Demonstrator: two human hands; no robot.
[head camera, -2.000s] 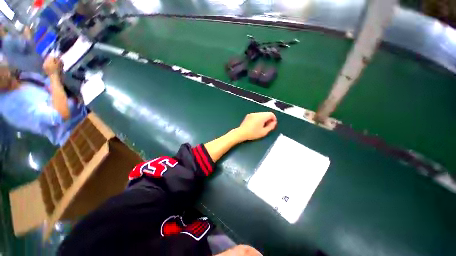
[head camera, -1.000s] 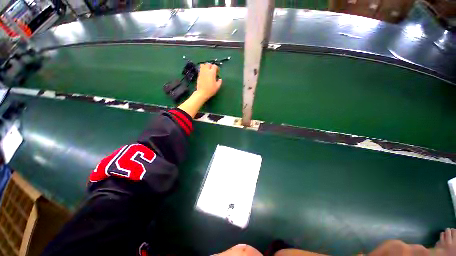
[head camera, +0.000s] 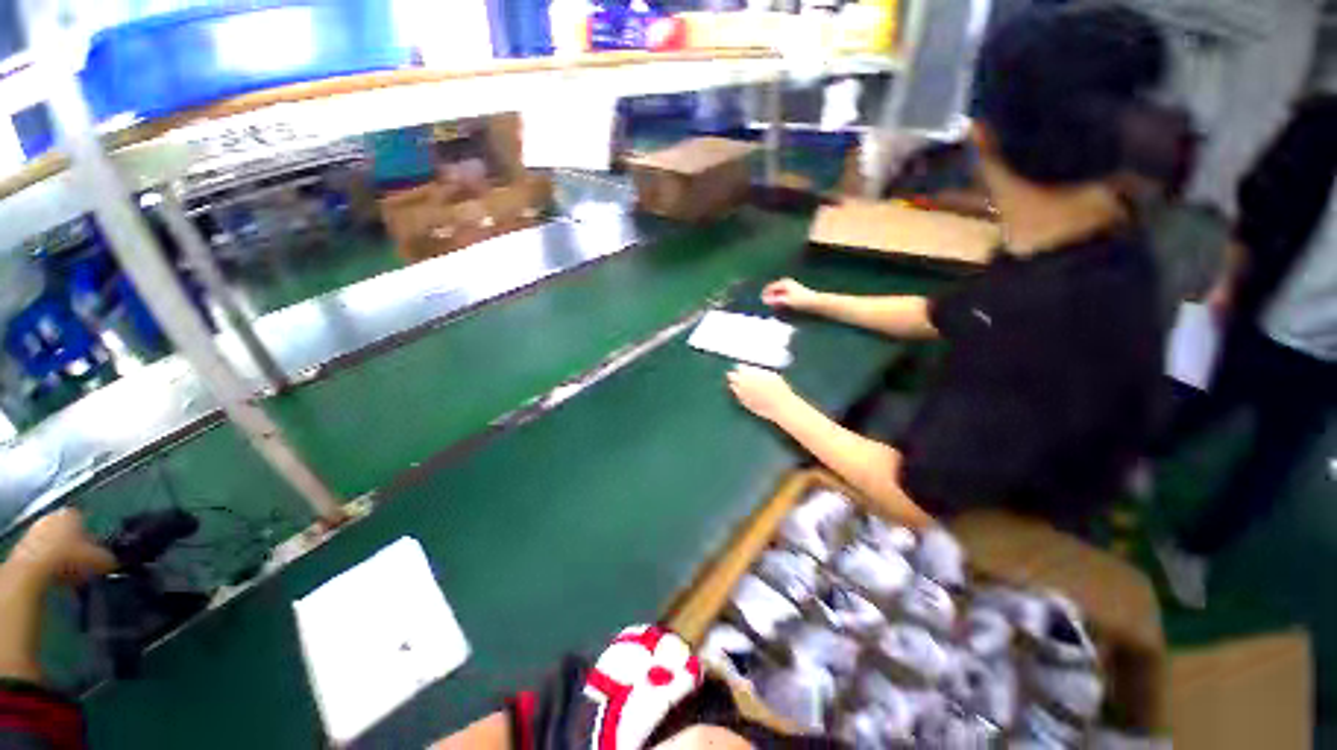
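Observation:
Black power adapters with thin cords (head camera: 140, 593) lie in a dark cluster on the green surface at the far left. My left hand (head camera: 59, 548) is over their near side, blurred; whether its fingers hold one cannot be told. A white label sheet (head camera: 381, 637) lies flat on the bench, right of the adapters, with a small dark mark on it. My right hand (head camera: 472, 733) shows only as a strip of skin beyond the sleeve cuff, cut off by the bottom edge; its fingers are hidden.
An open carton (head camera: 741, 550) filled with white-wrapped bundles (head camera: 894, 630) stands at the lower right. Beyond it a person in a black shirt (head camera: 1026, 366) has both hands near a second white sheet (head camera: 742, 339). A metal upright (head camera: 220, 352) rises from the bench edge strip.
The view has swung right, bringing the filled carton and neighbour into view and the adapters to the left edge. The empty divided carton has left view. My right sleeve now shows at the bottom.

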